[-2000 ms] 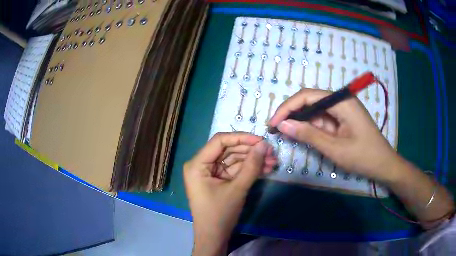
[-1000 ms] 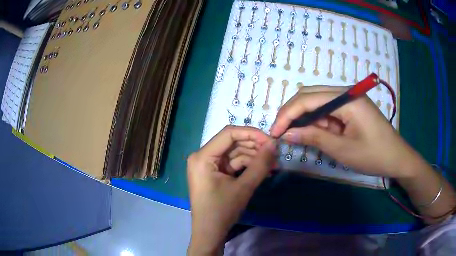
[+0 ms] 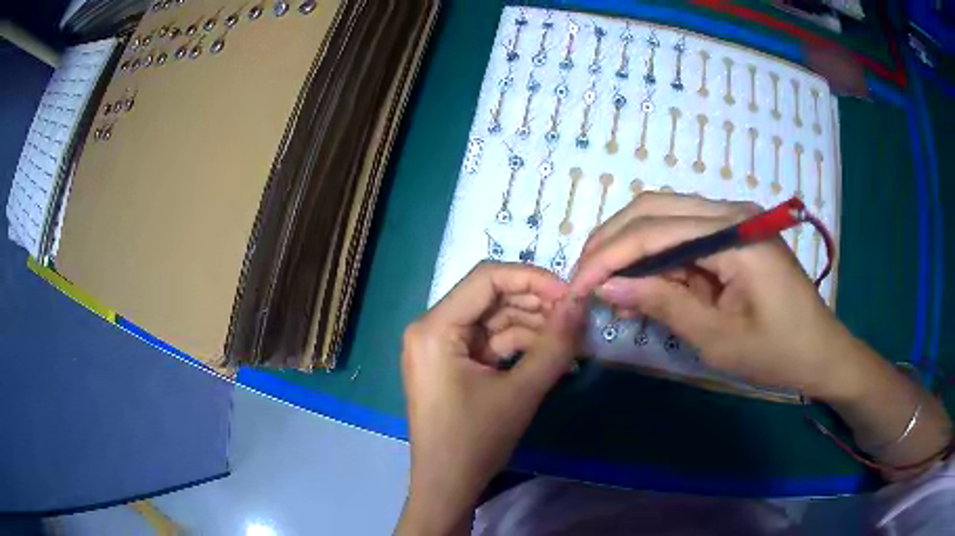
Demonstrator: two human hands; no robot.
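Observation:
My right hand (image 3: pixel 712 283) holds a wired pen tool (image 3: pixel 700 247) like a pencil, black barrel and red rear end, its tip hidden at the fingers. My left hand (image 3: pixel 492 351) has thumb and index finger pinched together, touching my right fingertips; a tiny part between them is too small and hidden to make out. Both hands are over the lower part of the white board (image 3: pixel 461 230). The board bears rows of dumbbell shapes, with shiny round-headed parts mostly at the left and plain tan shapes at the right.
At left stands a stack of brown cardboard sheets (image 3: pixel 168 230), with rows of shiny dots near the top. Another white marked board (image 3: pixel 47 157) lies at the far left. The green bench top (image 3: pixel 387 262) has blue tape along its front edge. A thin cable (image 3: pixel 833 246) leaves the pen's red end.
The view has shifted slightly. The pen's red end sits lower and the barrel lies flatter. The fingertips of both hands have come together and stay pinched.

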